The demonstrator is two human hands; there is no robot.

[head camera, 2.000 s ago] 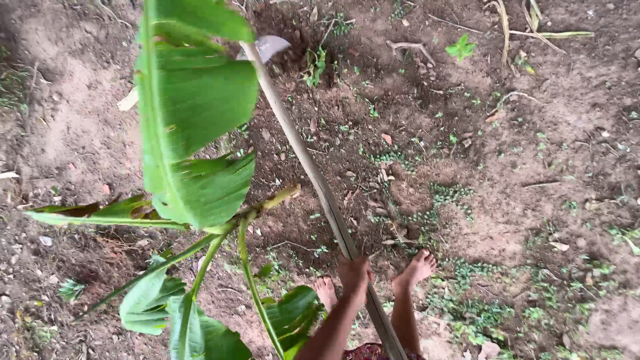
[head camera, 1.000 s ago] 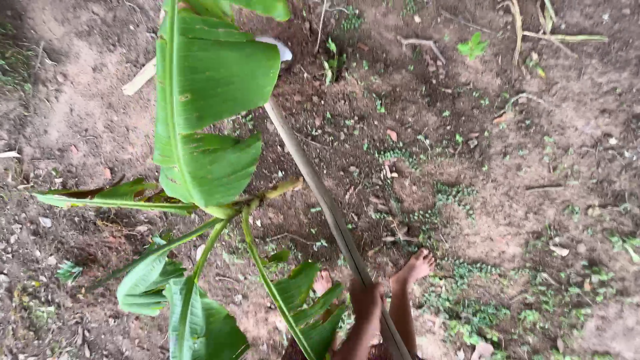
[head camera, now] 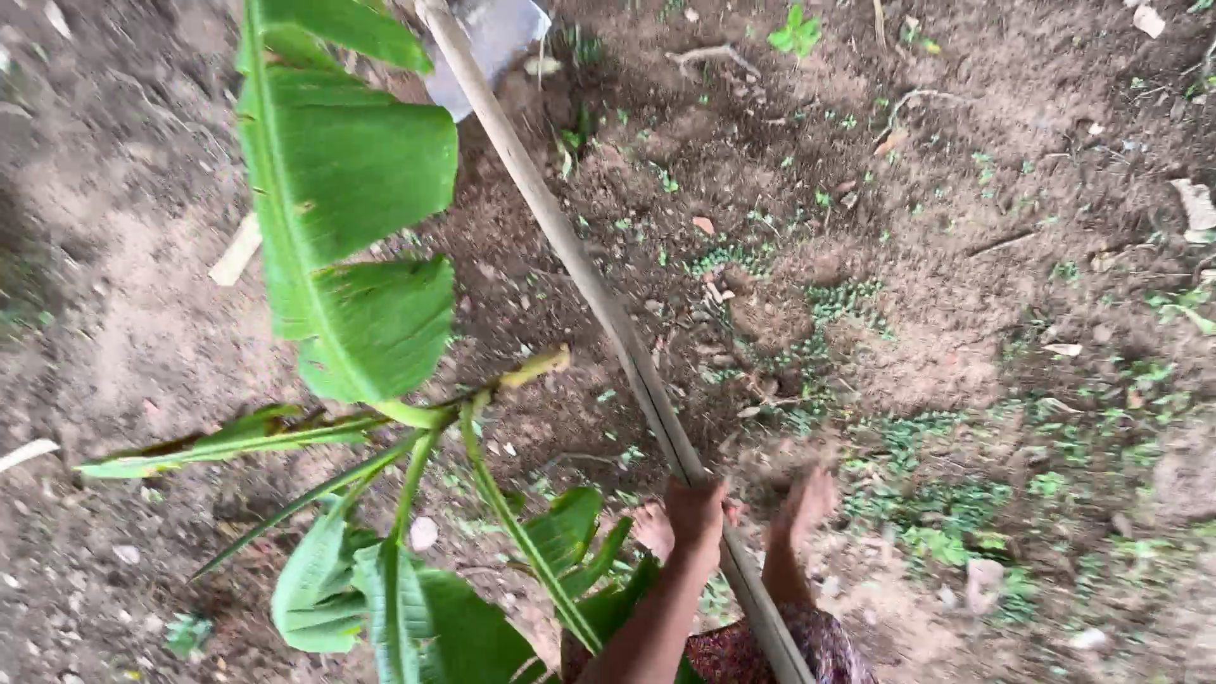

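My left hand [head camera: 698, 513] grips the long wooden handle [head camera: 622, 332] of a hoe or spade. The handle slants from the bottom edge up to the upper left and has a dark lengthwise crack near the hand. At its far end a broad grey metal blade [head camera: 484, 47] is partly hidden behind the handle and cut by the top edge. A young banana plant [head camera: 427, 418] with torn green leaves stands or leans left of the handle; its lower leaves pass beside and behind my left forearm. My right hand is out of view.
Two bare feet are on the soil, one [head camera: 807, 503] right of the handle, the other [head camera: 654, 529] beside my left hand. Patterned cloth [head camera: 831, 646] shows at the bottom. Small weeds [head camera: 950, 513], twigs and a pale wood chip [head camera: 236, 250] lie around on brown ground.
More of the metal blade shows now, farther up in the view. The large leaf, which overlapped the handle's upper part a second ago, is left of it. My left hand keeps its grip.
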